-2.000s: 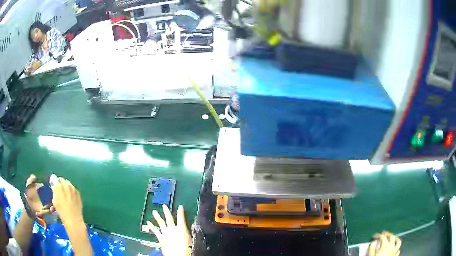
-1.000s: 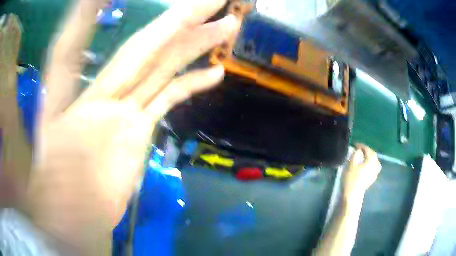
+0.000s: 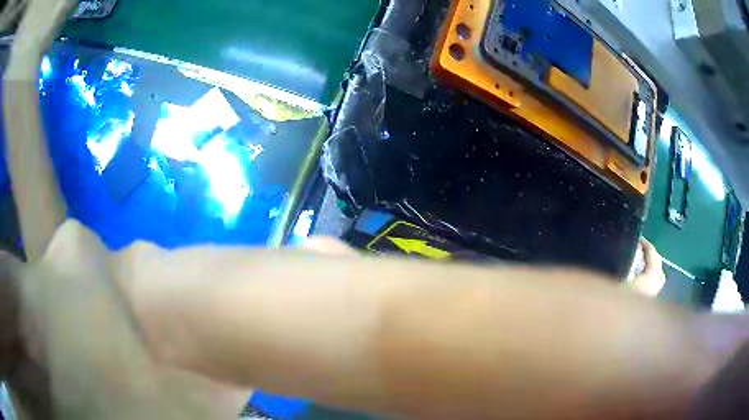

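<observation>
A dark phone frame [image 3: 530,78] with blue film [image 3: 549,34] on its left part sits in the recess of the orange jig [image 3: 493,98]. The jig rests on the black, film-wrapped press base [image 3: 501,180]. My left hand [image 3: 164,316] is very close to the camera, large and blurred, across the bottom; its fingertips are not clear and nothing shows held in it. My right hand [image 3: 650,269] is small at the right edge of the base, partly hidden; a whitish patch shows at its fingers, and its grip is unclear.
Another person's arm [image 3: 31,148] is at the left, beside the crinkled blue bench sheet [image 3: 123,193]. A yellow arrow [image 3: 419,248] shows on the base front. Other frames [image 3: 679,176] lie on the green belt [image 3: 271,41] at right and top left. Grey machine parts [image 3: 713,70] are upper right.
The view has turned and moved, bringing the jig to the upper right. My left hand has come closer to the camera and now covers the lower view. My right hand remains beside the base.
</observation>
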